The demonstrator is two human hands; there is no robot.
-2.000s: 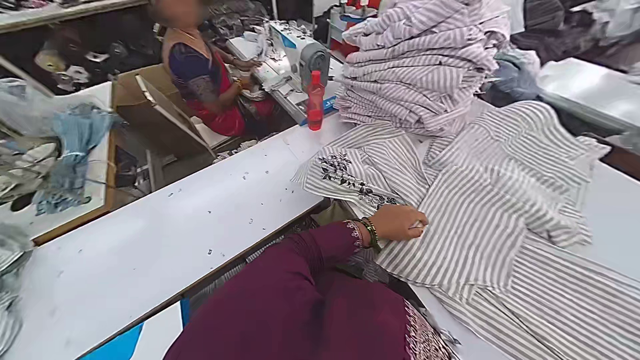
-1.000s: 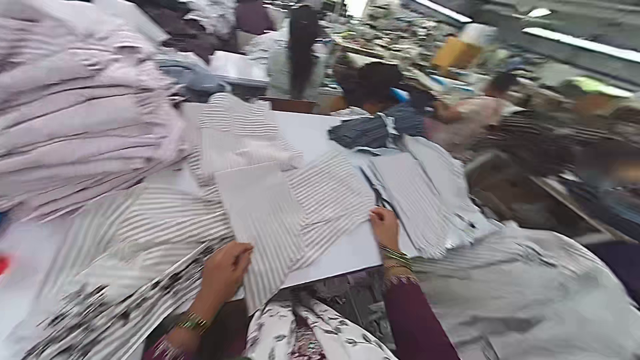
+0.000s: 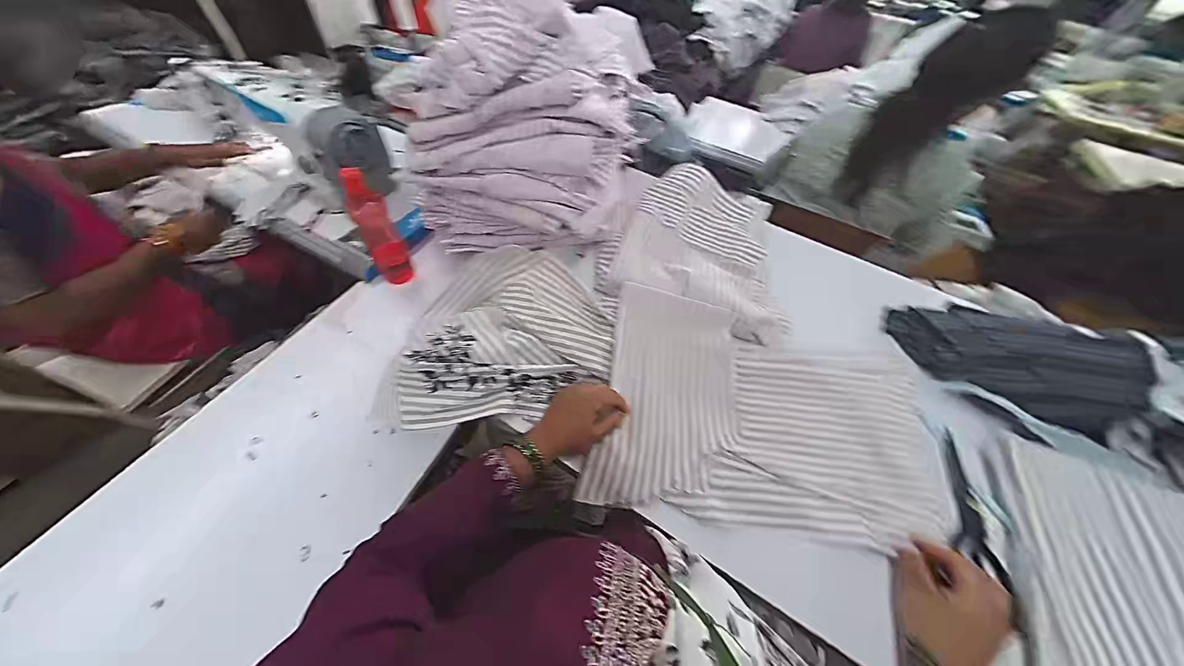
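A striped white and grey fabric garment (image 3: 814, 435) lies spread over the white table in front of me. My left hand (image 3: 583, 421) pinches its left edge, beside a striped piece with dark floral embroidery (image 3: 490, 370). At the garment's lower right corner, my right hand (image 3: 953, 597) holds the cloth between thumb and fingers. Dark-handled scissors (image 3: 971, 518) lie just above and right of that hand. Behind the garment, more striped cloth (image 3: 694, 231) lies crumpled beside a tall stack of folded pinkish striped fabric (image 3: 527, 139).
A red plastic bottle (image 3: 377, 227) stands by the stack, near a sewing machine (image 3: 342, 139) where another person's arms (image 3: 120, 231) work. Dark grey folded cloth (image 3: 1017, 361) and striped panels (image 3: 1101, 536) lie at the right. Small scraps dot the white table (image 3: 231, 499).
The view has swung right and then partly back left. Two seconds ago only my left hand was seen at the cloth; now both hands hold it, and its right part lies spread flatter.
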